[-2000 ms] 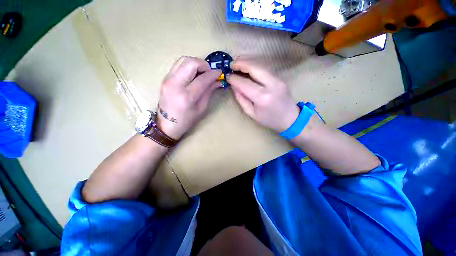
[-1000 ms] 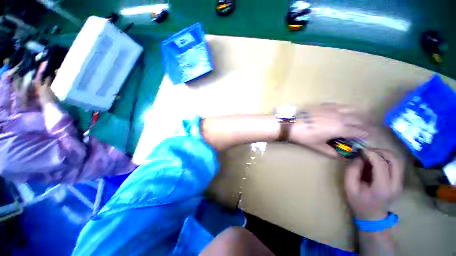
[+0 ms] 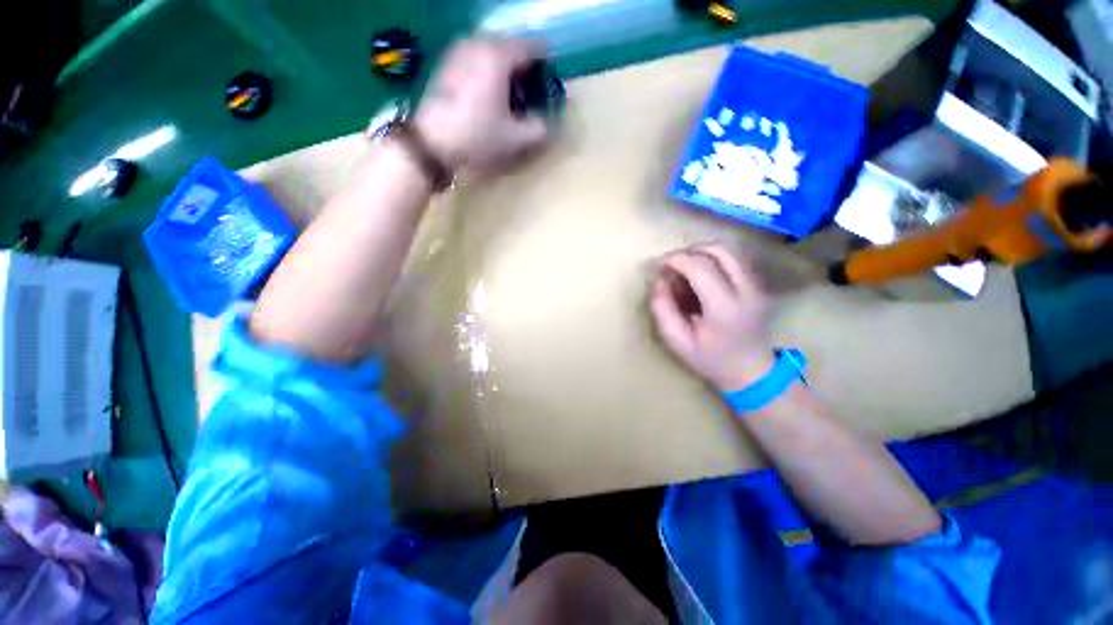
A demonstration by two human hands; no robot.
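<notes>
My left hand is blurred at the far edge of the cardboard sheet. Its fingers are on a dark round unit, held near the green surface. My right hand is over the middle of the cardboard with curled fingers; whether something small is in it cannot be seen. The orange electric screwdriver lies to the right of my right hand, its dark tip pointing left.
A blue bin with white pieces stands beyond my right hand. Another blue bin is at the left. More round units lie on the green surface. A metal box, a pale vented box and a person's sleeve also show.
The hands were together at the round unit; now they are apart. My left hand has moved to the far edge with a dark unit, and my right hand is off it. The view has turned back rightward.
</notes>
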